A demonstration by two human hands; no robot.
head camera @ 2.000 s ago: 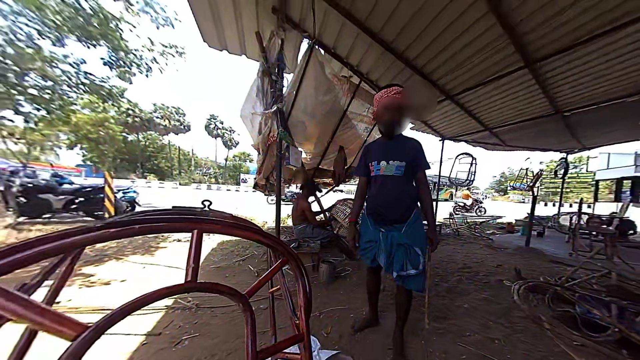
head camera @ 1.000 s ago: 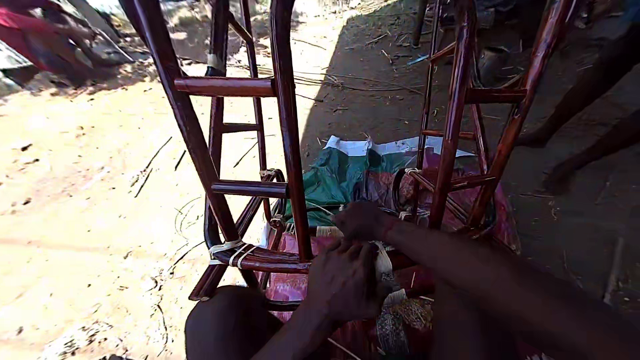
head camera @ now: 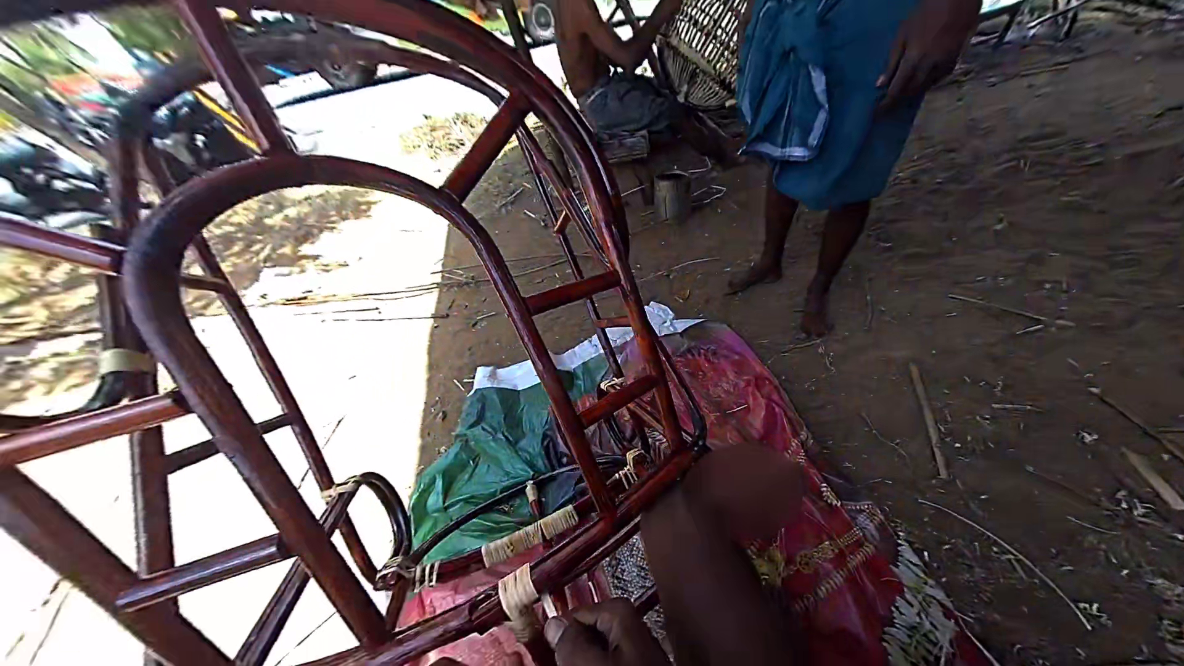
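Note:
A glossy red-brown cane furniture frame (head camera: 504,268), with curved poles and short rungs, fills the left and middle. Pale cane strip binding (head camera: 518,592) wraps its lower rail. Just below that, my right hand (head camera: 606,634) has its thumb and fingers closed on a thin pale strip (head camera: 550,606) hanging by the binding. Of my left hand (head camera: 450,661) only a sliver shows at the bottom edge, under the rail; what it holds is hidden. More binding (head camera: 529,538) wraps a parallel rail behind.
Red patterned cloth (head camera: 768,416) and a green sheet (head camera: 499,453) lie under the frame. My bent knee (head camera: 731,536) is beside the rail. A barefoot person (head camera: 823,102) stands beyond; another person (head camera: 601,55) sits by woven work. Sticks (head camera: 928,416) lie on the soil.
The view has swung up and right since one second ago. Both hands were together at the lower rail then; now they are low at the bottom edge, the left mostly out of sight.

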